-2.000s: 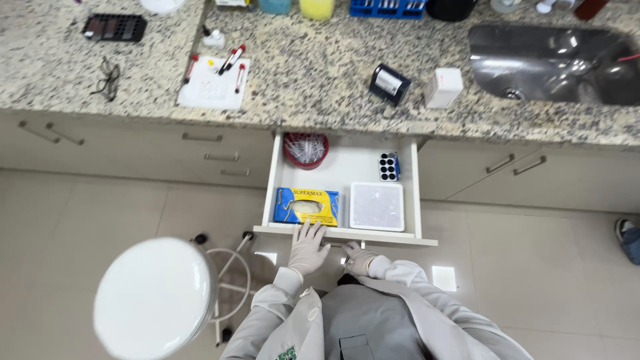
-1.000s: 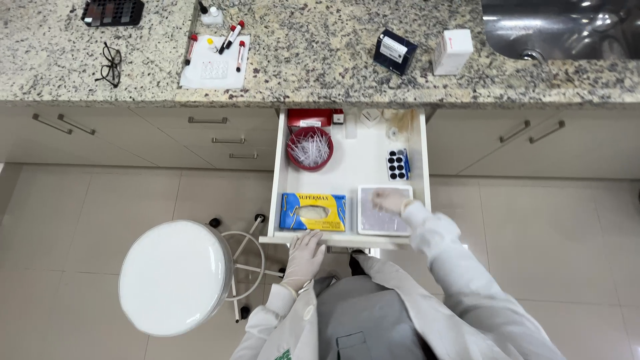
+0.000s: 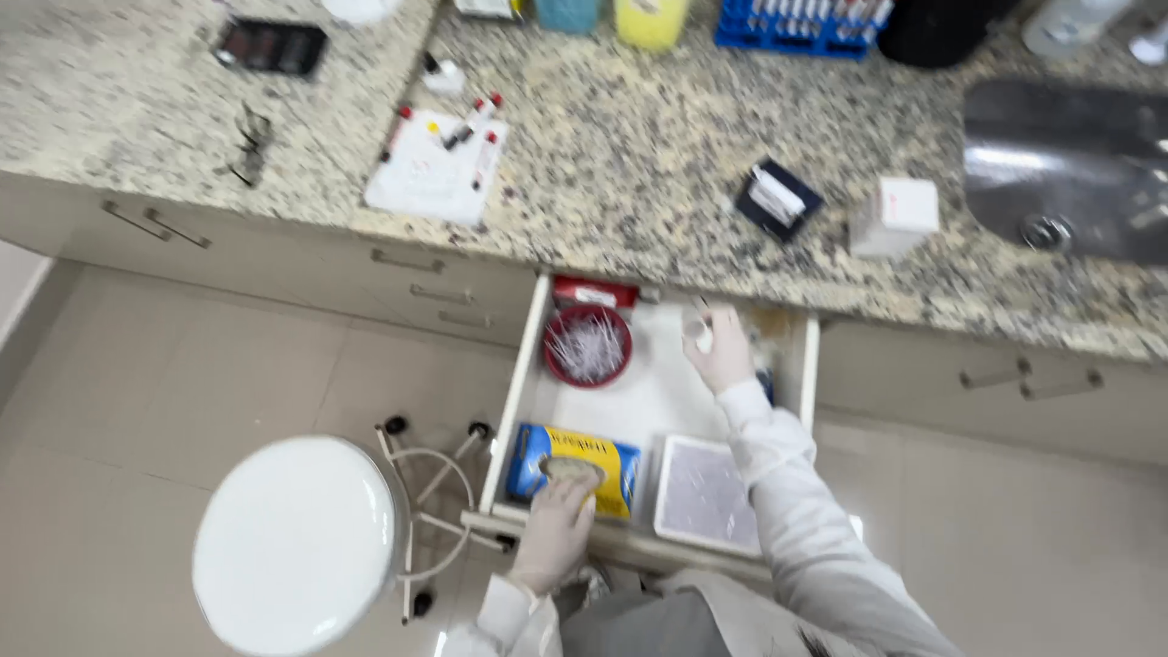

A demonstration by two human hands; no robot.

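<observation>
My gloved left hand [image 3: 557,529] rests at the front of an open drawer [image 3: 516,401], its fingers on the blue and yellow glove box [image 3: 616,452]. Toward the back of the drawer, my gloved right hand [image 3: 719,351] is at a small white round item [image 3: 703,338]; blur hides whether the fingers grip it. Left of that hand stands a dark red bowl [image 3: 623,365] full of thin clear plastic pieces, with a red box [image 3: 593,294] behind it. A white tray with a translucent lid [image 3: 703,497] lies at the front right, below my right forearm.
On the granite counter [image 3: 593,182] are capped tubes on a white sheet [image 3: 424,187], eyeglasses [image 3: 251,146], a dark box [image 3: 778,199], a white carton [image 3: 897,214] and a blue tube rack [image 3: 794,41]. A steel sink [image 3: 1077,173] is at right. A white stool [image 3: 297,547] stands left of the drawer.
My right hand has moved from the white tray to the back of the drawer. My left hand has gone from the drawer's front edge onto the glove box.
</observation>
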